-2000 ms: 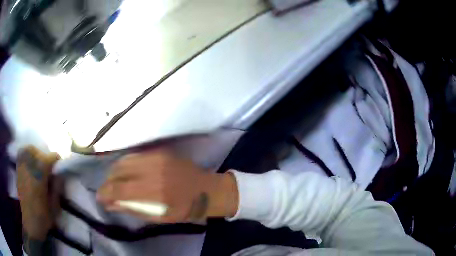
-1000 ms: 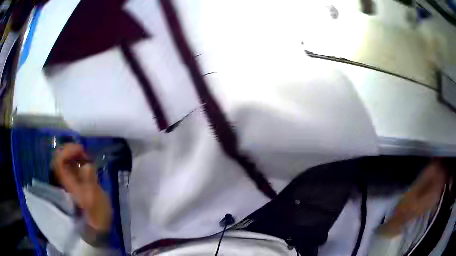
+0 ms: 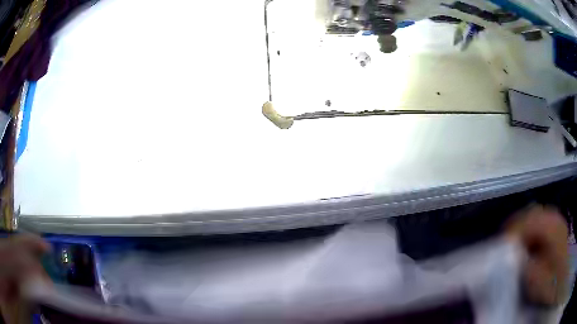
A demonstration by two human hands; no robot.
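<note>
A pale grey-white garment panel (image 3: 253,285), blurred, is stretched across the bottom of the view below the table's front edge, with a dark maroon band along its lower side. My left hand (image 3: 22,272) is at the lower left, blurred and cut off by the picture's edge, at the panel's left end. My right hand (image 3: 545,259) is at the lower right, blurred, with its fingers closed on the panel's right end. The panel's lower part is cut off by the frame.
The white machine table (image 3: 158,158) has a grey front edge. Metal machine parts (image 3: 364,19) stand at the top, over a bed plate (image 3: 392,82) with a dark outline. A tan piece (image 3: 277,116) lies at its corner. A grey square (image 3: 528,109) lies at right. Maroon cloth (image 3: 31,60) shows upper left.
The panel that lay over the table has moved down off it and is now held between both hands. Both hands were apart from it one second ago. The table and bed plate are uncovered.
</note>
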